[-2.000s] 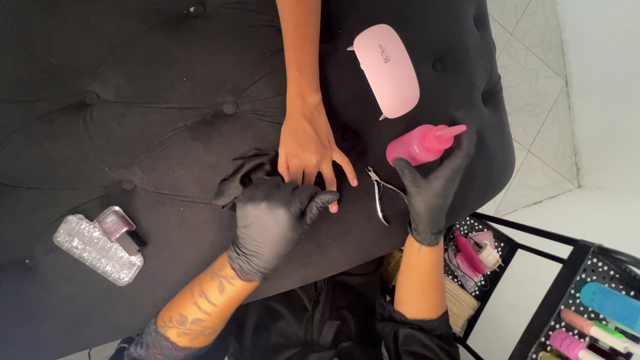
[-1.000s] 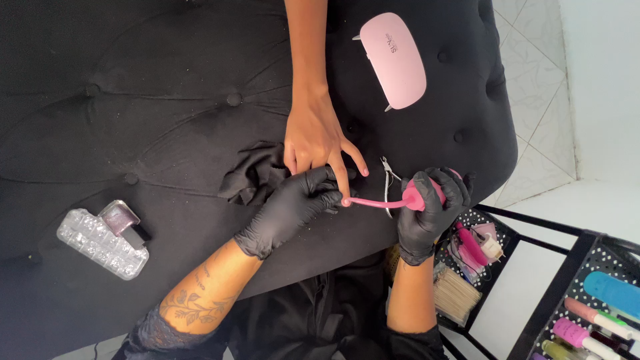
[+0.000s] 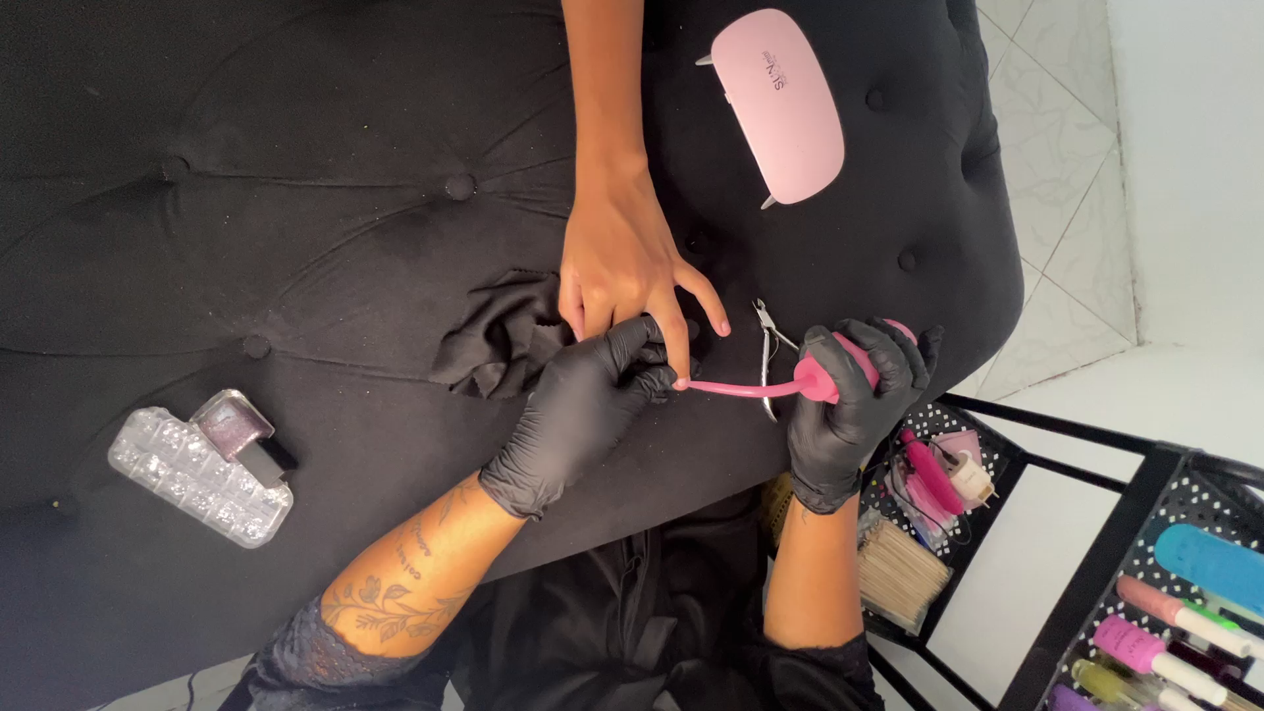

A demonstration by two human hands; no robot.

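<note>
My left hand [image 3: 583, 415], in a black glove, holds the index finger of another person's hand [image 3: 622, 257], which reaches in from the top over the black tufted surface. My right hand [image 3: 854, 410], gloved too, is closed around a pink squeeze bottle [image 3: 854, 363]. The bottle's thin bent spout points left, its tip at that finger's nail. Beside my right hand, metal cuticle nippers [image 3: 766, 355] lie on the surface, partly behind the spout. A crumpled black cloth [image 3: 499, 336] lies left of the other person's hand.
A pink nail lamp [image 3: 780, 107] stands at the upper right. At the left lie a clear compartment case [image 3: 197, 479] and a nail polish bottle [image 3: 234, 425]. A black cart [image 3: 1066, 573] at the lower right holds wooden sticks [image 3: 901, 573], polish bottles [image 3: 1150, 657] and a blue item [image 3: 1210, 558].
Two seconds ago the bottle was farther from the finger, its spout pointing right. It has since turned, and its spout tip has come to the fingertip. The last second shows little change.
</note>
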